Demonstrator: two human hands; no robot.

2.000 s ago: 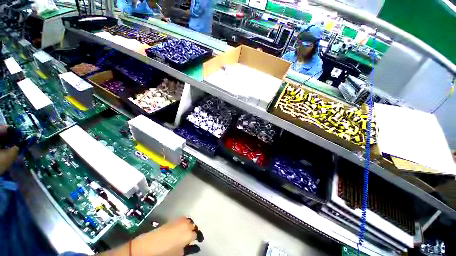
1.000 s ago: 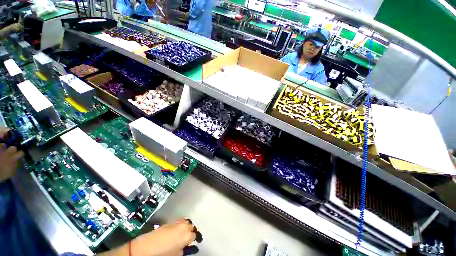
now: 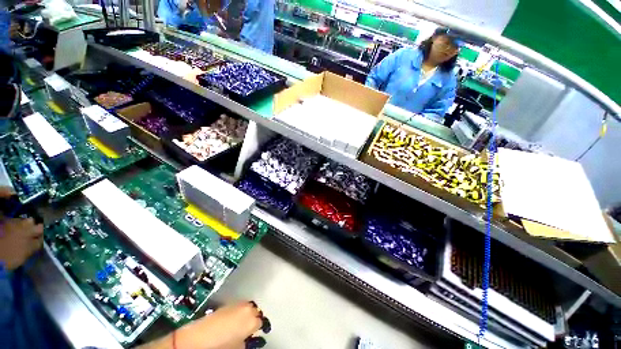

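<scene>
A large green circuit board (image 3: 88, 262) lies in front of me at the lower left, with a long white bar (image 3: 143, 228) and a pale upright block (image 3: 216, 198) with a yellow strip at its base. My left hand (image 3: 19, 240) is at the left edge, beside the board, partly cut off; dark shapes at its fingers may be finger cots or parts. My right hand (image 3: 225, 326) is at the bottom, just off the board's near right corner, fingers curled, with black coverings on the fingertips. I cannot tell whether either hand holds something.
More boards (image 3: 51, 160) lie at the left. A shelf (image 3: 402, 180) runs diagonally, with a cardboard box of yellow-and-black parts (image 3: 432, 160). Below are bins of red (image 3: 328, 208) and blue parts (image 3: 396, 240). A blue coiled cord (image 3: 486, 252) hangs at right. A person (image 3: 417, 80) is behind.
The person behind the shelf has risen and shifted. A dark shape has come in at the left edge. My left hand has moved slightly down and further into view; my right hand has barely moved.
</scene>
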